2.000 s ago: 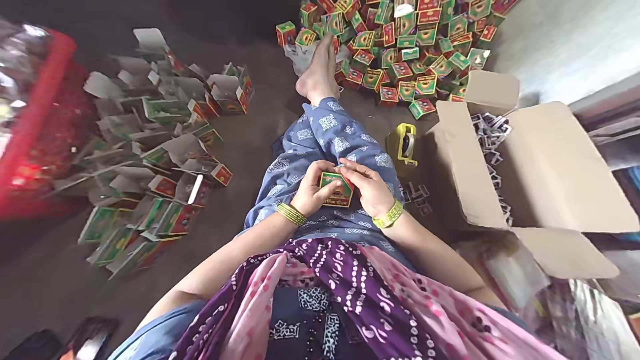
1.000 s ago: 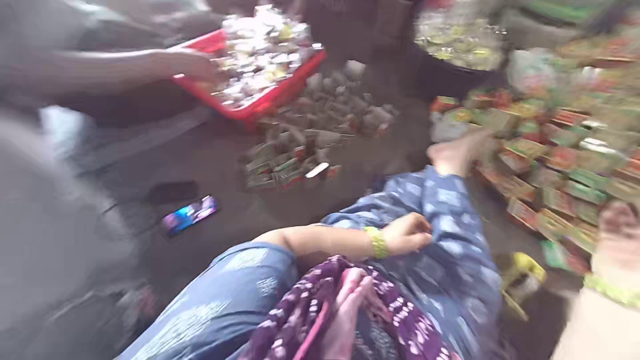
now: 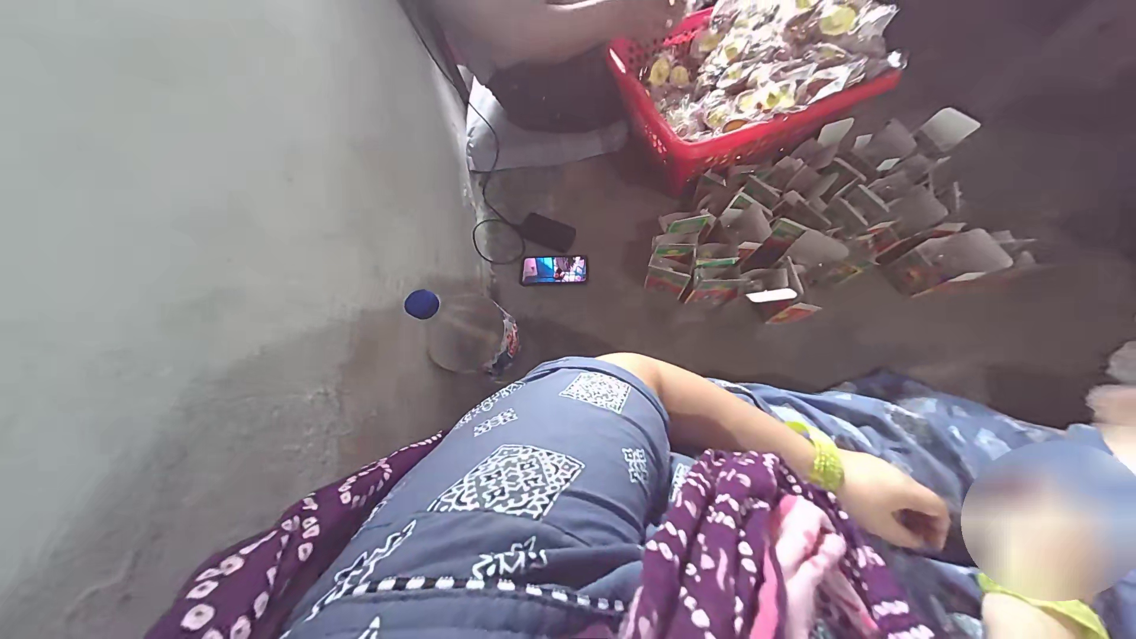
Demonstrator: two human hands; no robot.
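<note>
My left hand (image 3: 895,501), with a yellow-green bracelet (image 3: 825,457) at its wrist, lies over my lap at the lower right. Its fingers are loosely curled and nothing shows in them. At the right edge is my right hand (image 3: 1034,532), largely hidden by a round blurred patch; what it holds cannot be seen. A purple and pink patterned scarf (image 3: 719,532) hangs beside my left forearm, over blue printed clothing (image 3: 515,479). Beyond my legs, many small open cardboard boxes (image 3: 808,213) stand grouped on the floor.
A red plastic basket (image 3: 670,155) of clear-wrapped items stands behind the boxes, with another person's arm (image 3: 568,27) beside it. A lit phone (image 3: 555,270), a black object (image 3: 548,231) with a cable, and a blue-capped bottle (image 3: 466,333) are near the wall (image 3: 222,222).
The view has swung far to the left. Two seconds ago both my hands held a small green and red box; since then they have moved apart, and the box no longer shows.
</note>
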